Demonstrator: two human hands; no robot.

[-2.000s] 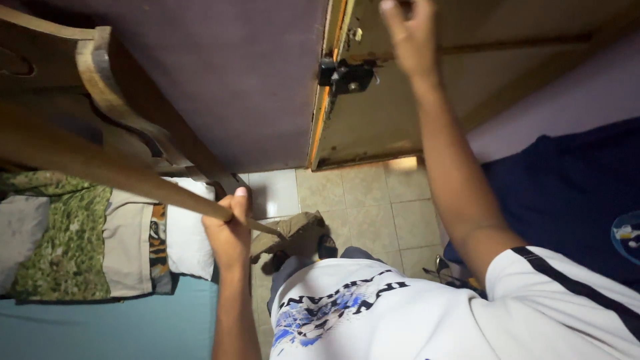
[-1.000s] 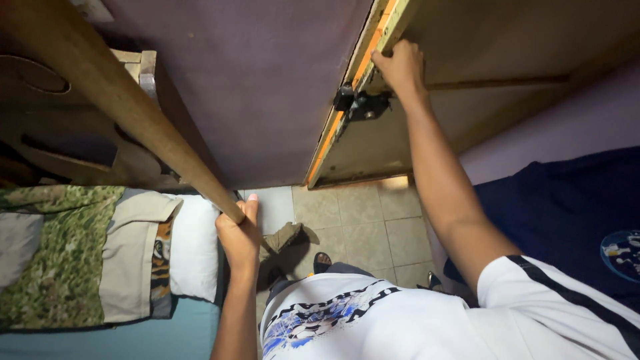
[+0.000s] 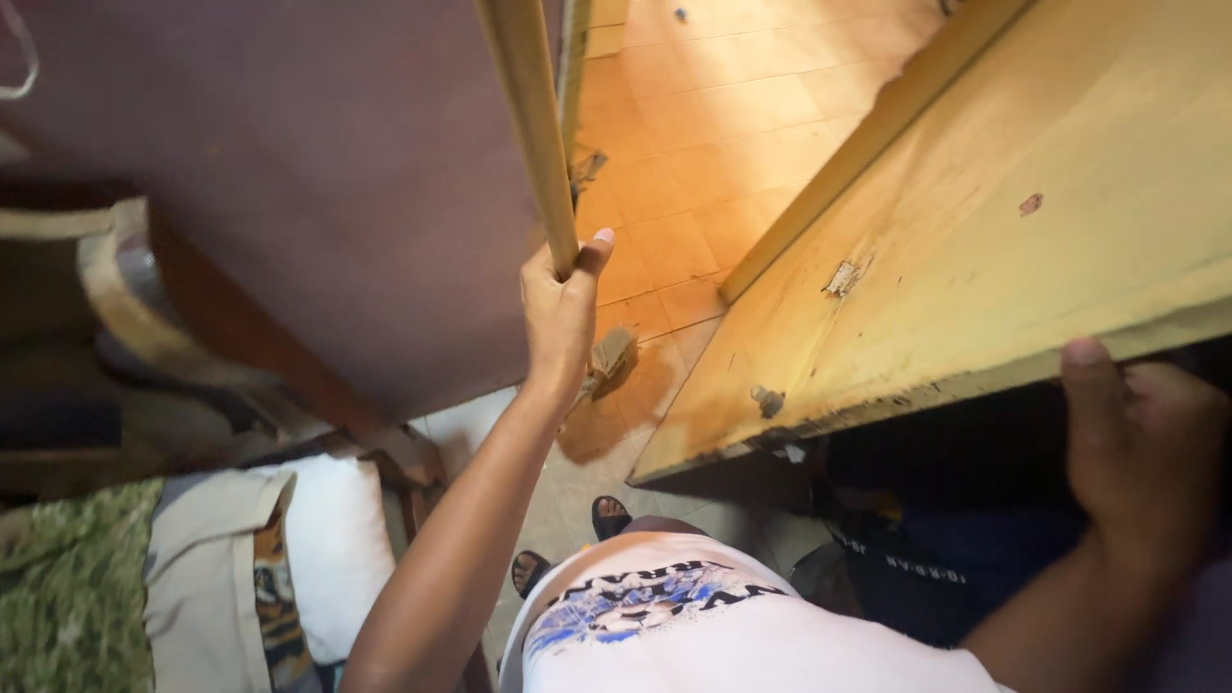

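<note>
My left hand [image 3: 563, 313] is closed around a long wooden pole [image 3: 534, 125], which rises toward the top of the view. Below that hand, a greyish-brown cloth [image 3: 611, 356] lies at the floor, partly hidden by my wrist. My right hand [image 3: 1136, 433] grips the edge of a yellowish wooden door [image 3: 962, 260], thumb on the near face and fingers behind it. The door stands ajar. A metal fitting [image 3: 767, 400] sits near its edge.
Lit floor tiles [image 3: 751, 106] show through the doorway. A purple wall [image 3: 366, 183] is at the left, beside a carved wooden bed frame [image 3: 135, 298]. A white pillow [image 3: 332, 544] and folded blankets [image 3: 202, 568] lie below. Dark fabric [image 3: 953, 549] hangs beneath the door.
The door has swung open from nearly closed, showing the lit floor beyond. My right hand has moved right with its edge. The pole in my left hand has turned toward the doorway.
</note>
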